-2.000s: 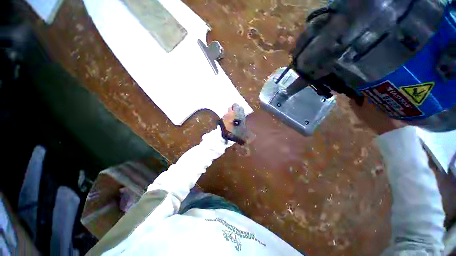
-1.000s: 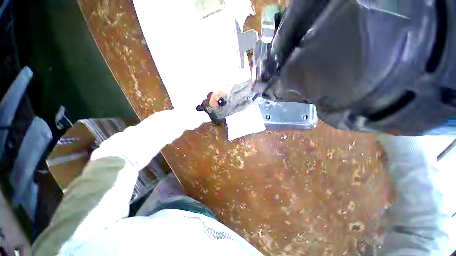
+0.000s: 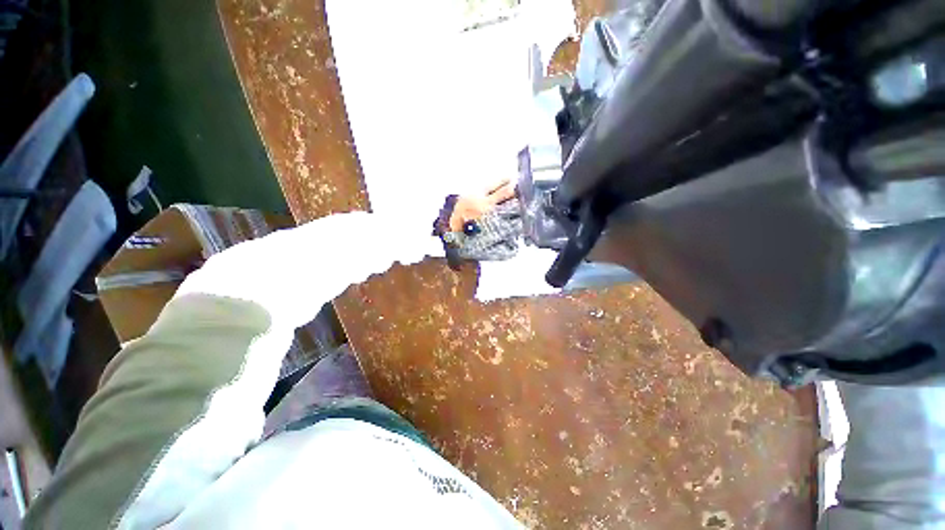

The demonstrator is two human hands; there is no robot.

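Observation:
The straight knife cutting machine (image 3: 725, 217) fills the upper right, its dark motor body close to the camera. A bit of its grey base plate (image 3: 606, 274) shows beneath it. The white fabric lay (image 3: 414, 104) runs from the top down to the machine, overexposed. Its narrow end (image 3: 513, 282) shows below my left hand. My left hand (image 3: 482, 225), in a grey mesh glove with some fingers bare, lies on the lay right beside the machine's upright. Its fingertips are partly hidden. My right hand is hidden behind the machine; only its pale sleeve shows at lower right.
The worn brown table (image 3: 580, 404) has its edge running down the left. An open brown carton (image 3: 155, 264) stands below it. Pale rolls (image 3: 67, 248) lie at far left over a dark green floor. White material (image 3: 832, 440) shows at the right.
The machine has moved left from the bare table to the lay's narrow end and looms larger. My left hand has stayed at that end. The clamp seen earlier is no longer clear.

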